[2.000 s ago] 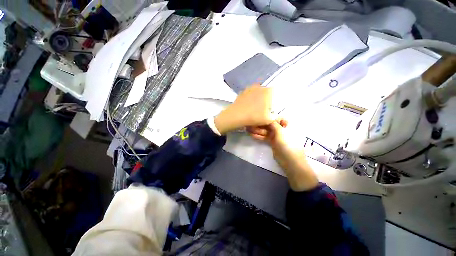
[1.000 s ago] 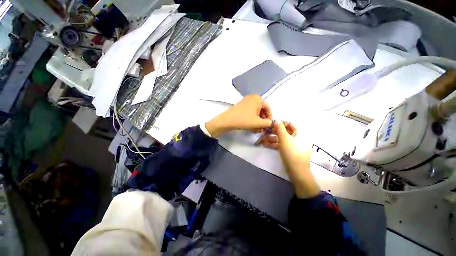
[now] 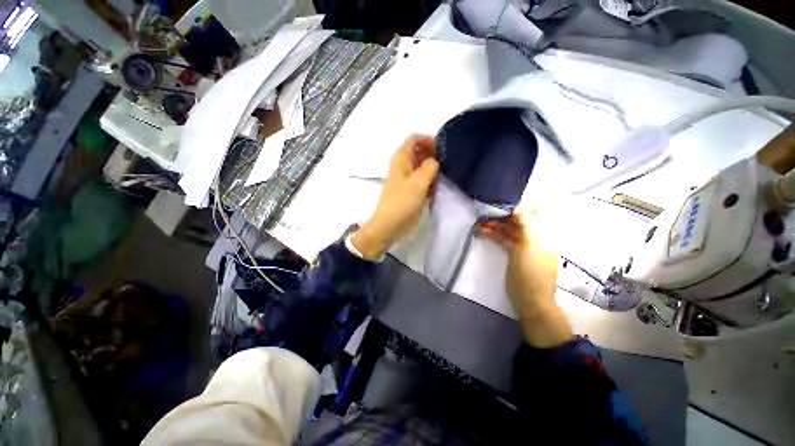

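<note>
A grey fabric band with a pale layer (image 3: 453, 228) is held up over the white table, to the left of the machine head. Its dark inner side (image 3: 490, 155) shows as a rounded opening between my hands. My left hand (image 3: 404, 193) grips the band's left edge with fingers and thumb. My right hand (image 3: 530, 261) holds its lower right part; some of its fingers are hidden and glare blurs that area. The white sewing machine head (image 3: 697, 228) is to the right of my right hand.
More grey bands (image 3: 671, 43) lie heaped at the back right. A white lamp or tag (image 3: 623, 159) is behind the machine head. Shiny crinkled wrap (image 3: 336, 100) and white paper sheets (image 3: 231, 109) lie at the table's left. Another machine (image 3: 144, 122) stands far left.
The band is lifted and opened into a rounded shape. My left hand has moved left, away from my right hand; earlier both were close together. The separate grey piece on the table is no longer visible.
</note>
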